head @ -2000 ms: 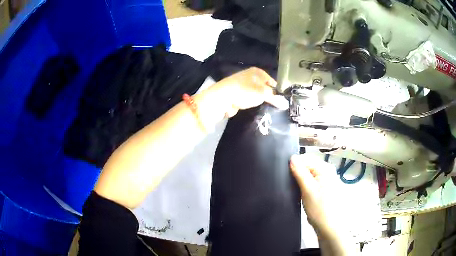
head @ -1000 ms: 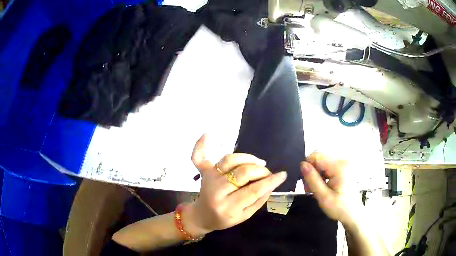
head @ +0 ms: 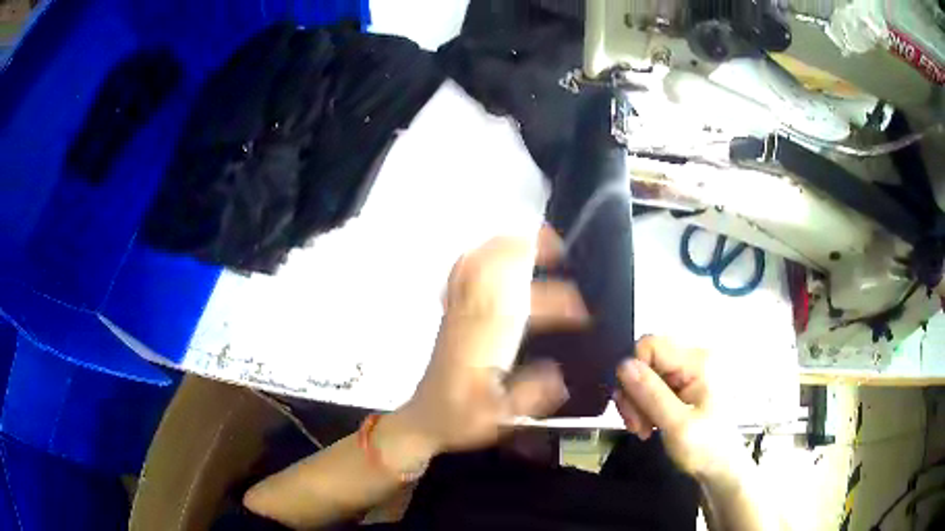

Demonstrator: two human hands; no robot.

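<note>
A black fabric panel (head: pixel 596 249) runs from under the lit needle area of the sewing machine (head: pixel 715 182) down to the table's front edge. My left hand (head: pixel 497 332) is blurred, with its fingers spread over the panel's left side; it grips nothing that I can see. My right hand (head: pixel 663 399) pinches the panel's lower right edge between thumb and finger. The presser foot (head: pixel 621 116) is small and bright at the panel's upper right edge. More black fabric lies beyond it at top centre.
A fanned pile of black panels (head: pixel 311 135) lies at left, partly in the blue bin (head: pixel 62 249). Scissors with blue-teal handles (head: pixel 738 268) lie partly under the machine arm. A brown cardboard box (head: pixel 197 446) is below the table edge at lower left.
Both hands have come down from the needle area to the panel's near end. In the last second my left hand has moved slightly up and its fingers have spread.
</note>
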